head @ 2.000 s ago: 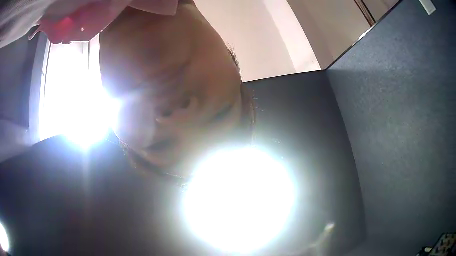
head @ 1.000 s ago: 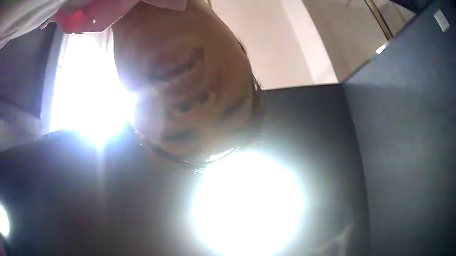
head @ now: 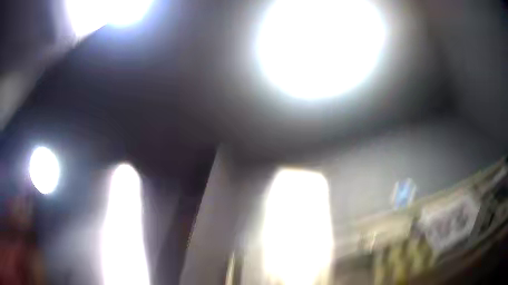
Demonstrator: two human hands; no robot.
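Note:
Neither of my hands shows in the head view, and no held thing or tool shows. The picture is strongly blurred and tilted. What lies nearest in front cannot be told clearly. At the lower right, a whitish sheet-like thing with dark blurred marks lies beside a yellow and dark patterned thing. I cannot tell what either is.
Glaring lights stand out against a dark surface. Two long bright shapes show lower down. A small blue and white thing is at the right. A blurred reddish area is at the lower left.
The camera view has swung sharply. The person's face and pink clothing have left the picture, the large light has moved up, and long bright shapes and blurred items have appeared below.

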